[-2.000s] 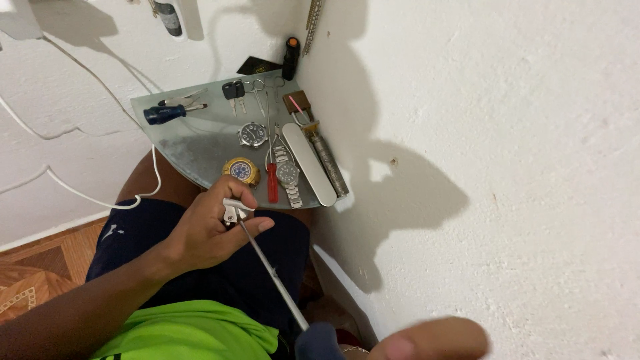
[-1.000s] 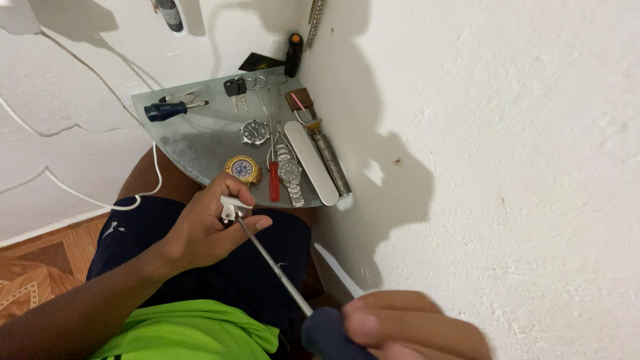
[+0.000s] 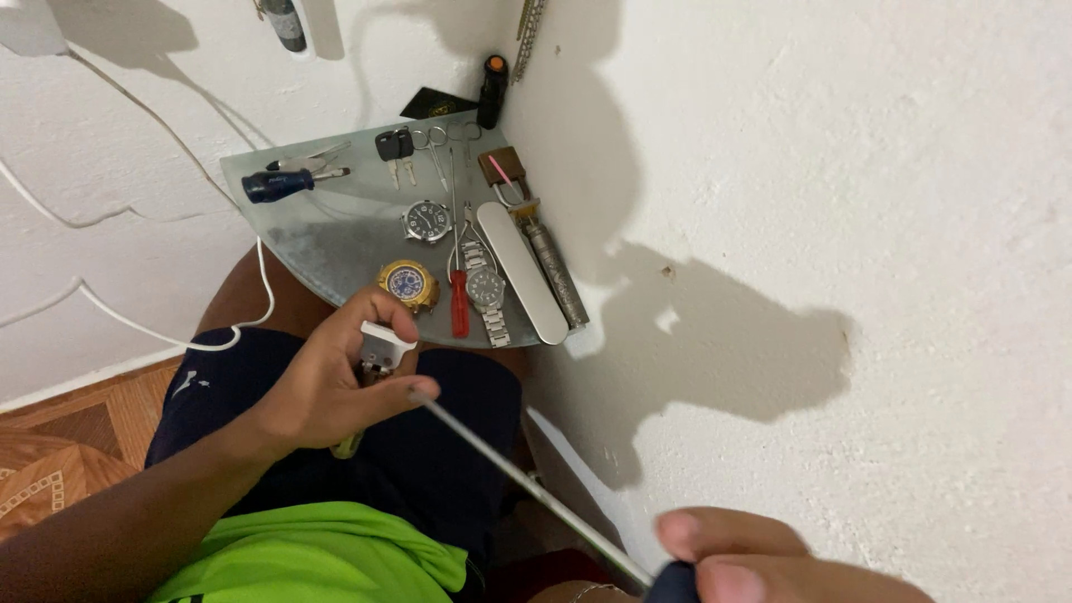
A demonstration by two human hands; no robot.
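Observation:
My left hand (image 3: pixel 335 377) holds a small white and metal device (image 3: pixel 383 347) above my lap, just in front of the shelf. What the device is, I cannot tell. At the lower right, my right hand (image 3: pixel 779 561) grips the dark blue handle (image 3: pixel 672 582) of a long screwdriver (image 3: pixel 536 486). Its metal shaft runs up and left, and the tip lies at my left thumb, close to the device. Part of the right hand is cut off by the frame's bottom edge. Nearest to my left hand on the shelf is a gold watch (image 3: pixel 408 285).
The corner glass shelf (image 3: pixel 335 243) bears a red-handled screwdriver (image 3: pixel 459 306), watches (image 3: pixel 486 287), a white oblong case (image 3: pixel 521 272), a hair trimmer (image 3: pixel 557 272), a padlock (image 3: pixel 502 167), keys (image 3: pixel 395 151), scissors (image 3: pixel 430 151) and a short blue screwdriver (image 3: pixel 280 184). A white cable (image 3: pixel 159 331) hangs at left.
The screwdriver's tip was at the device's metal part and now lies at my left thumb. My right hand has moved lower in view between one second ago and now.

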